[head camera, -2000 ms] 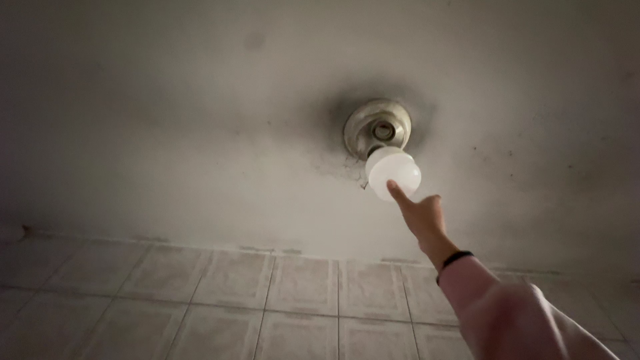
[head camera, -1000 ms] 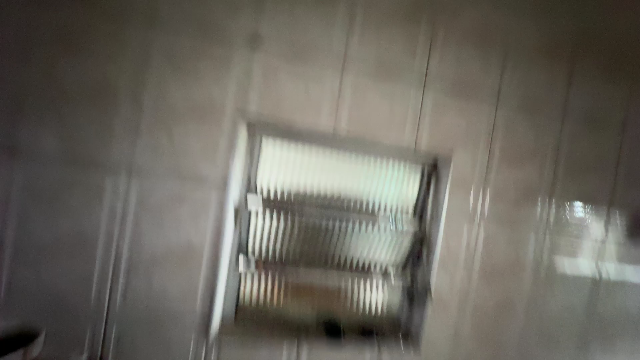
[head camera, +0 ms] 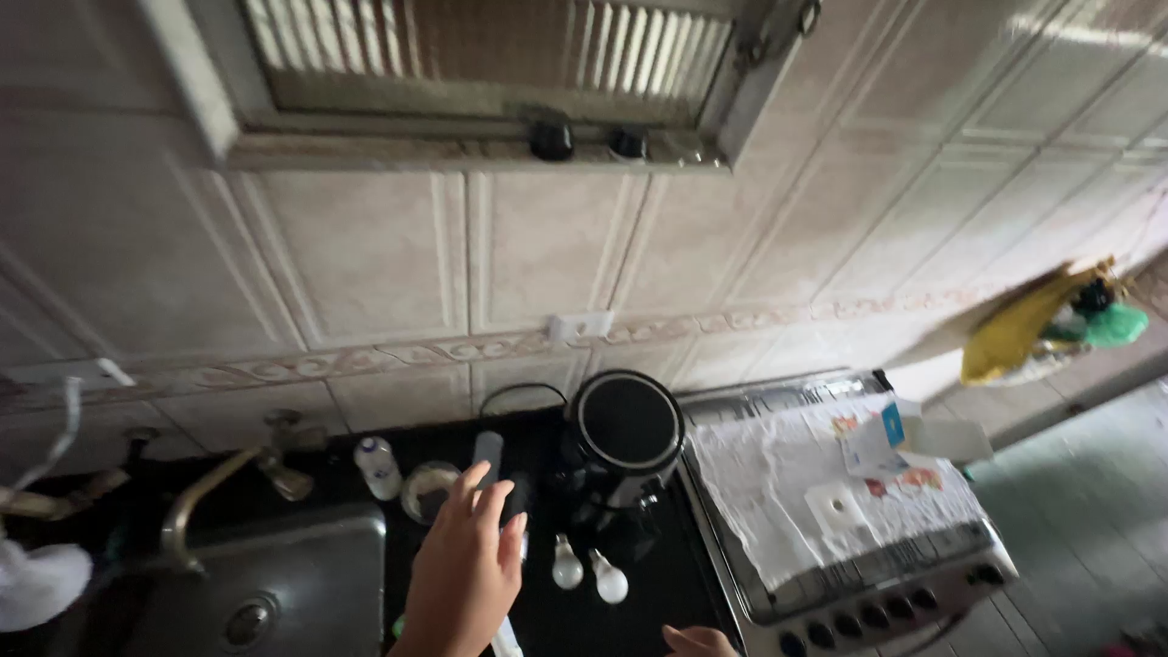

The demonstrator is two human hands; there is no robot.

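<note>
My left hand (head camera: 465, 570) is held over the black countertop (head camera: 657, 593), fingers apart, with nothing in it. Two white light bulbs (head camera: 567, 563) (head camera: 610, 578) lie side by side on the counter to its right. At the bottom edge only the fingers of my right hand (head camera: 698, 641) show, right of the bulbs; whether they hold anything is hidden. Behind the bulbs stands a round black appliance (head camera: 630, 422). A white bottle (head camera: 378, 467) and a round container (head camera: 429, 491) stand behind my left hand.
A steel sink (head camera: 301, 570) with a curved faucet (head camera: 196, 502) lies left. To the right is a stove (head camera: 858, 584) covered by a white cloth (head camera: 757, 493), with an opened box (head camera: 871, 447) on it. Yellow and green bags (head camera: 1013, 342) hang at the far right. A louvered window (head camera: 493, 55) is above.
The view has swung from the ceiling down past the window to the counter. Two seconds ago a hand touched a white bulb at the ceiling fixture; now both hands are over the counter.
</note>
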